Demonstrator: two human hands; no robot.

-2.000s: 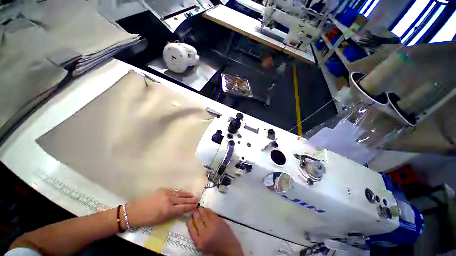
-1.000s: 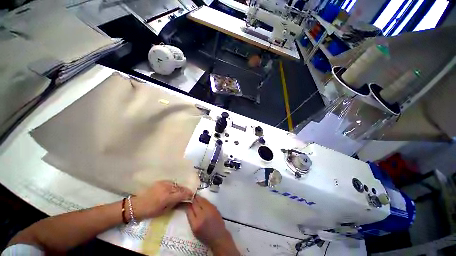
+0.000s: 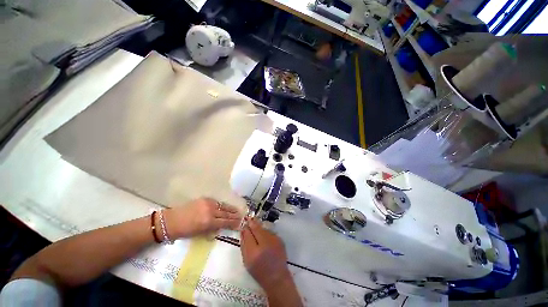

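A large beige fabric panel [image 3: 156, 132] lies flat on the white table, its near right corner at the needle area of the white sewing machine [image 3: 372, 222]. A small yellow sticker [image 3: 213, 94] is on the panel. My left hand [image 3: 201, 217] lies at the panel's near edge, fingertips close to the presser foot area [image 3: 251, 213]. My right hand [image 3: 263, 249] meets it there, thumb and finger together at the panel's corner. The fingertips hide the exact grip and the needle.
A yellow tape strip [image 3: 193, 267] crosses the table below my left hand. A stack of cut panels [image 3: 66, 30] lies at the far left. Thread cones [image 3: 487, 69] stand at the right. A white round machine part [image 3: 208, 45] and a tray [image 3: 284, 82] are beyond the table.
The view has shifted. Both hands remain together at the needle area, and the near edge of the panel has moved up away from the table's front edge. A dark slim object now shows below my hands.
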